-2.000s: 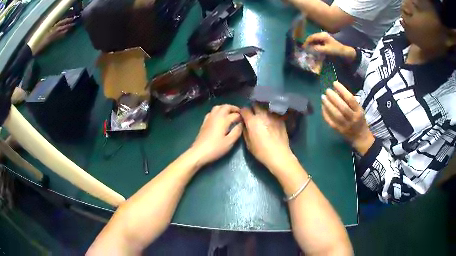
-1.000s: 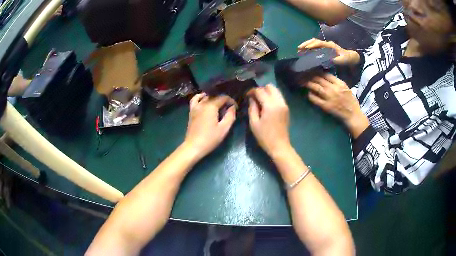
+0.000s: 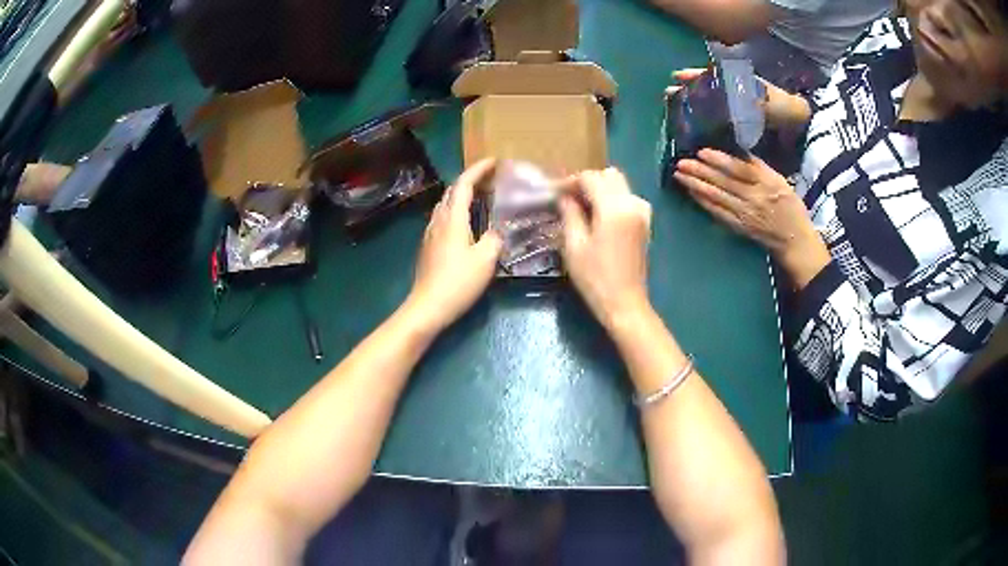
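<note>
An open tuck-top carton (image 3: 535,133) stands in front of me, its brown lid raised at the back. Shiny clear accessory bags (image 3: 531,249) fill it. My left hand (image 3: 455,249) rests at the carton's left side, thumb near the bags. My right hand (image 3: 606,238) is at its right side, fingers pinching a clear, whitish bag (image 3: 522,188) raised above the contents. The fingers and bag are slightly blurred. The carton's side walls are mostly hidden by my hands.
Two open cartons with bagged parts (image 3: 269,230) (image 3: 376,185) lie left. A loose thin lead (image 3: 315,339) lies nearer. Black closed cartons (image 3: 133,199) and a cream tube (image 3: 133,343) are further left. A large dark case (image 3: 276,39) is behind. A person's hands hold a black carton (image 3: 707,111) right.
The carton between my hands, earlier dark and blurred, now stands open with its brown lid up. My right hand now holds a bag. The person at right has tilted their carton upright.
</note>
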